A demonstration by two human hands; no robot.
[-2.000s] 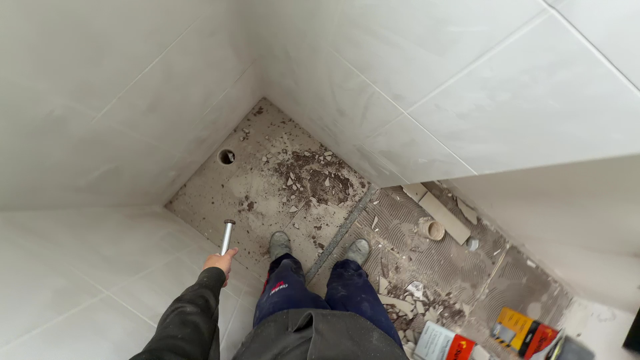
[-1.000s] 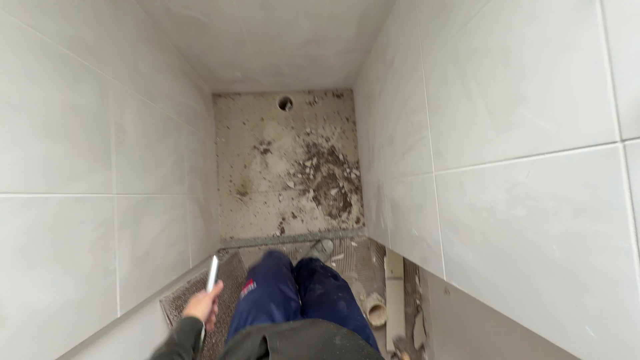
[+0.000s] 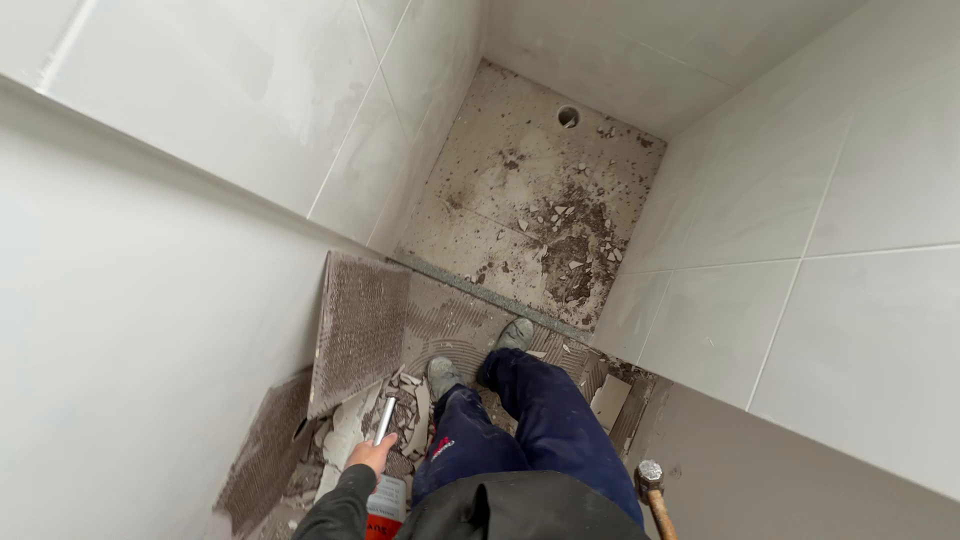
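Observation:
My left hand (image 3: 371, 453) is closed around a silver metal bar tool (image 3: 385, 420) with a darker, wider end that points away from me, above broken tile. My right hand is out of view. At the lower right a club hammer (image 3: 649, 474) with a wooden handle shows, its head up; whatever holds or supports it is hidden. Both my shoes are on ribbed adhesive, on the near side of a grey threshold strip (image 3: 487, 292). Beyond the strip, tile shards (image 3: 559, 216) and dark rubble lie on the shower floor (image 3: 480, 187).
Large removed tiles (image 3: 364, 322) with ribbed backs lean against the left wall. Broken pieces and a red-and-white bag (image 3: 388, 501) lie near my left leg. A round drain hole (image 3: 568, 116) sits at the far end. Tiled walls (image 3: 720, 202) enclose the shower; a tile piece (image 3: 611, 401) lies right.
The view has turned strongly. My left foot, on the shower floor two seconds ago, is now on the near side of the strip. The hammer has come into view; my left hand still holds the tool.

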